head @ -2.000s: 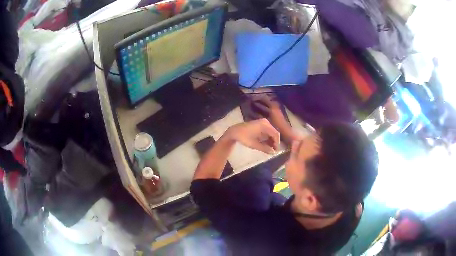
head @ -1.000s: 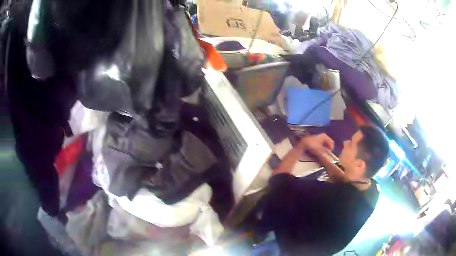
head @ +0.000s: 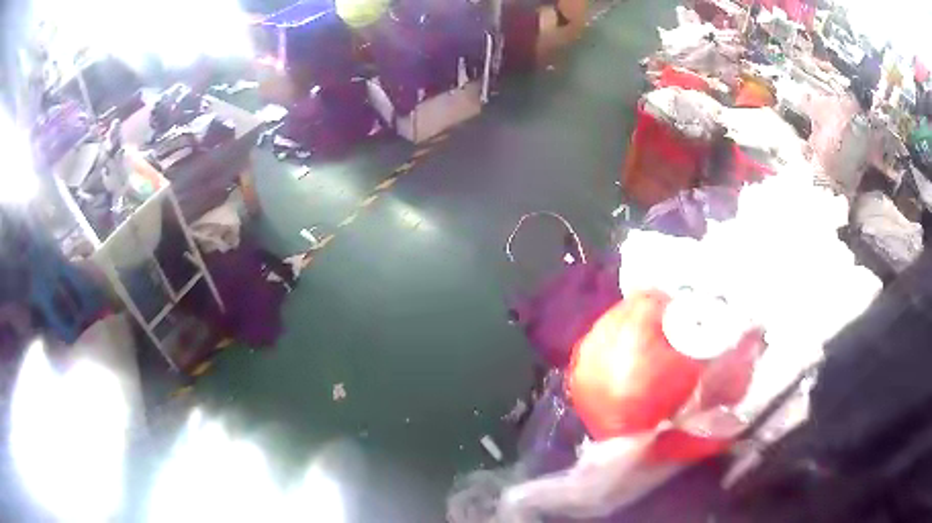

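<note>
Neither of my hands is in the picture. Nearest in front of me on the right is a heap of fabric and bags, with a bright orange-red round bundle point(head: 628, 368) in it. A white overexposed fabric heap point(head: 756, 235) lies behind the bundle. A purple fabric piece point(head: 567, 306) lies on the floor at the left edge of the heap. Bright glare hides the lower left.
A green floor aisle point(head: 409, 306) runs away from me, with yellow-black tape point(head: 358, 209) along its left. A white metal frame point(head: 169, 276) stands on the left beside purple fabric. An open-topped white box point(head: 439, 114) stands farther up. A red container point(head: 664, 153) holds pale cloth.
The view has swung from the seated person, desk and monitor to a floor aisle between fabric heaps. The person and the desk are out of view.
</note>
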